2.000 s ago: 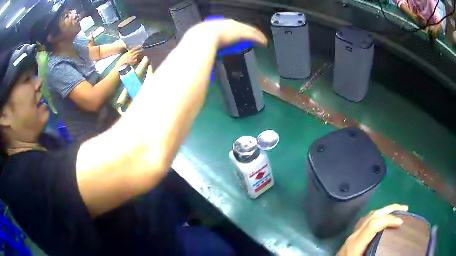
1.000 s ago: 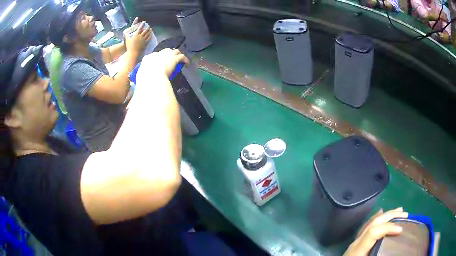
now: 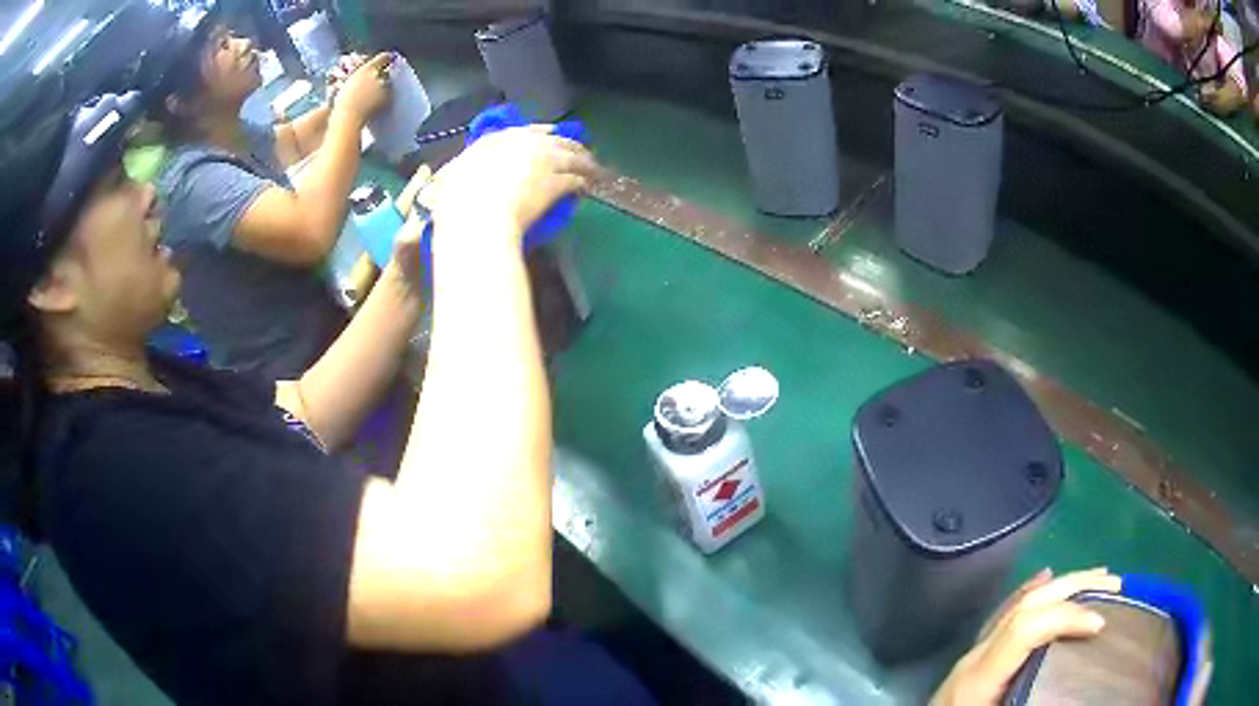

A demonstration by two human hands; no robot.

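Observation:
My left hand (image 3: 1015,637) is at the bottom right, cut off by the lower edge. Its fingers are over the near rim of a speaker unit with a wood-grain top (image 3: 1111,662). A blue cloth (image 3: 1174,607) lies along that unit's far and right rim. My right hand cannot be made out. A grey speaker unit (image 3: 953,462) stands beside my left hand, its black base with four round feet facing up. The white dispenser bottle (image 3: 711,483) stands left of it, lid flipped open.
At left, a person in black (image 3: 207,510) has an arm raised, with a blue cloth (image 3: 552,221) on a dark-panelled unit. Another person in grey (image 3: 228,276) sits beyond. Grey units (image 3: 784,131) stand past the brown-red strip (image 3: 828,283) on the green bench (image 3: 787,372).
The blue cloth now shows at the rim of the wood-topped unit; it was absent two seconds ago. The neighbour's raised arm and cloth have moved. My left hand keeps nearly the same place.

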